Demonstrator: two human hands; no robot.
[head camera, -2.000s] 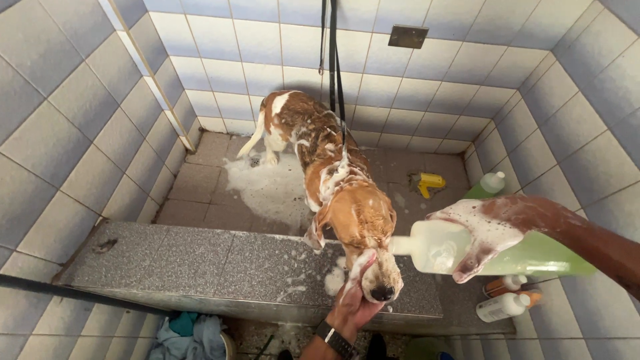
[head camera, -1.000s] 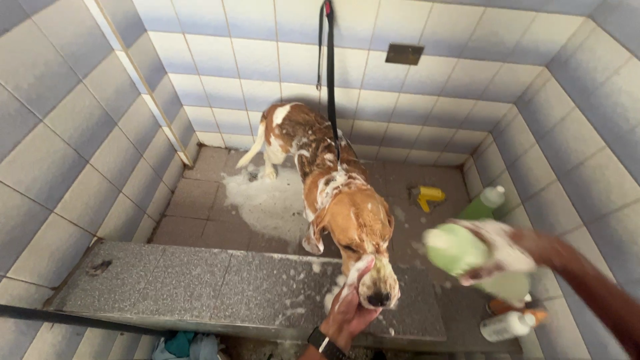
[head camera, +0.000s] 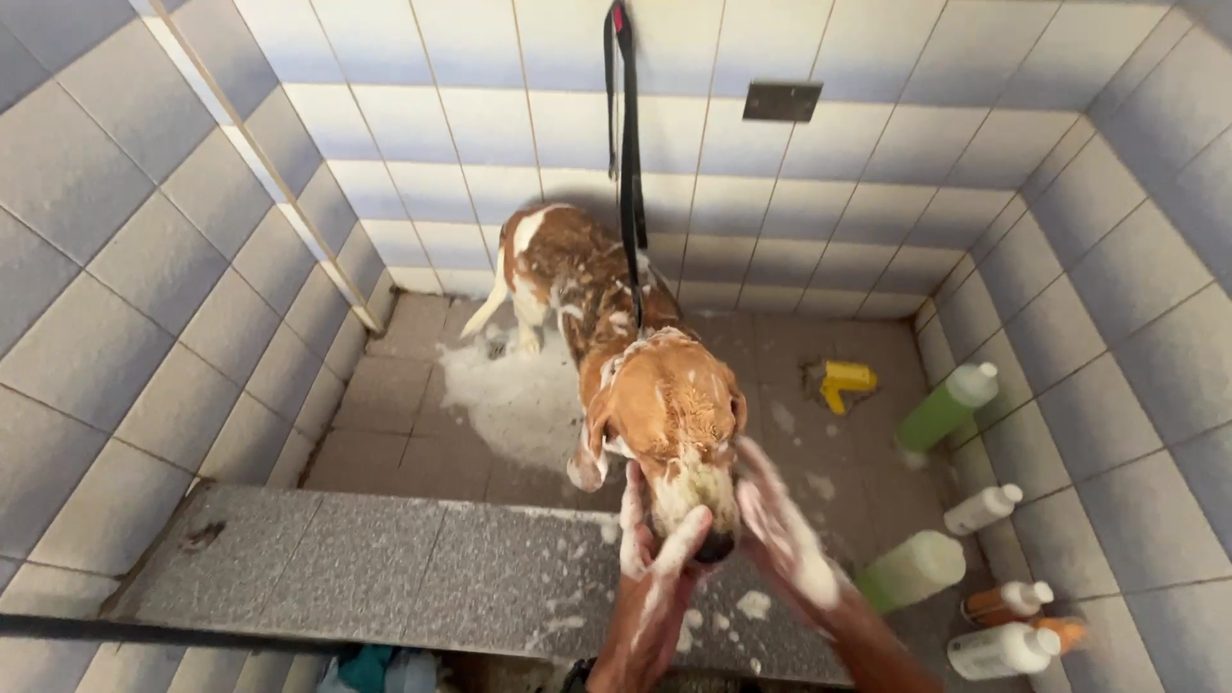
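A wet brown and white dog (head camera: 674, 395) stands in the tiled wash bay, its head over the speckled stone ledge. Lather lies on its back, neck and muzzle. My left hand (head camera: 659, 549), foamy, cups the muzzle from the left and below, thumb across its top. On the other side of the muzzle is my right hand (head camera: 784, 525), slightly blurred, its foamy fingers extended along the cheek. A black leash (head camera: 630, 183) runs from the dog's neck up the back wall. The large bottle of green liquid (head camera: 910, 573) stands right of my right forearm.
The stone ledge (head camera: 366, 558) crosses the front. Another green bottle (head camera: 948, 407), smaller white bottles (head camera: 1001, 652) and an orange-brown bottle (head camera: 1006, 603) stand by the right wall. A yellow nozzle-like object (head camera: 847, 383) lies on the floor. Foam (head camera: 520, 395) spreads beside the dog.
My right hand has let go of the large green bottle, which now stands at the right, and has moved left to the dog's face. My left hand stays at the muzzle.
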